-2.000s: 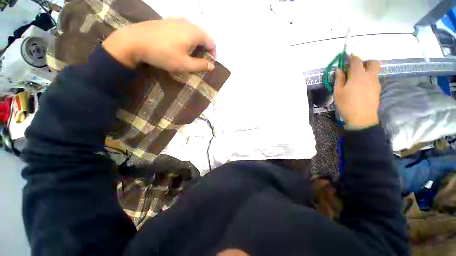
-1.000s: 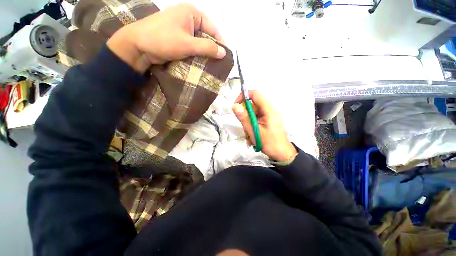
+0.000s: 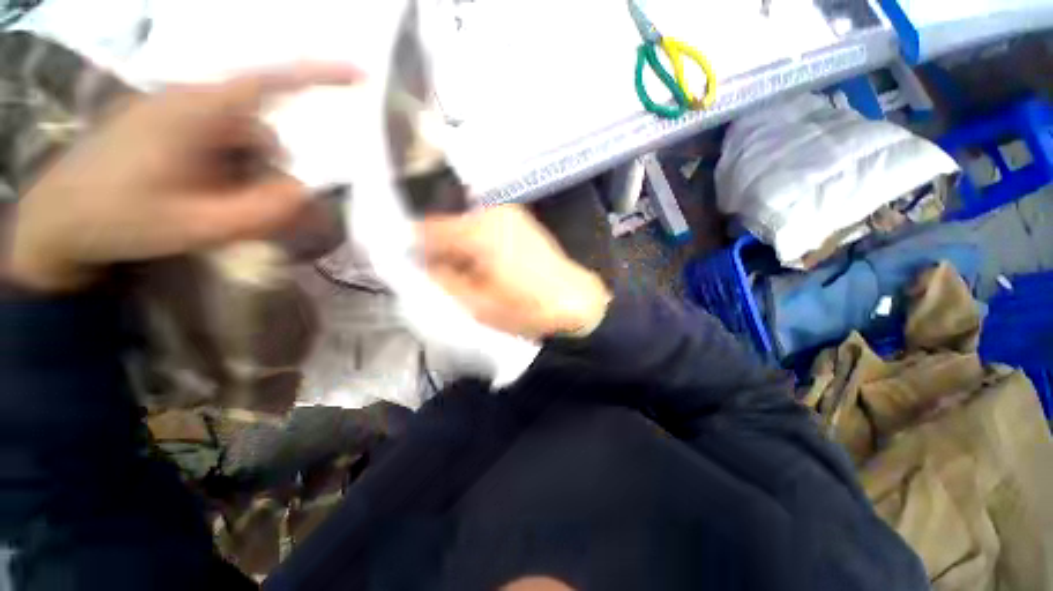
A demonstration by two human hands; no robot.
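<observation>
The brown plaid garment [image 3: 237, 329] hangs below and around my left hand, blurred by motion. Its white lining [image 3: 375, 219] shows as a curved band between my hands. My left hand [image 3: 162, 179] is at the left with thumb and fingers around part of the white lining; the exact grip is blurred. My right hand [image 3: 508, 271] is closed on the garment's edge, where white lining and a dark plaid strip meet. The scissors [image 3: 676, 75], with one green and one yellow handle, lie on the white table, out of my hands.
The ruler strip [image 3: 577, 162] runs along the table's front edge. Below right are a silvery-white bundle [image 3: 820, 173], a blue basket [image 3: 751, 300] with denim pieces [image 3: 854, 289], and khaki fabric [image 3: 958, 462]. More plaid fabric [image 3: 277, 525] lies near my lap.
My right hand has put the scissors down on the table and taken hold of the garment. The garment has turned, showing its white lining. The view has shifted to the right.
</observation>
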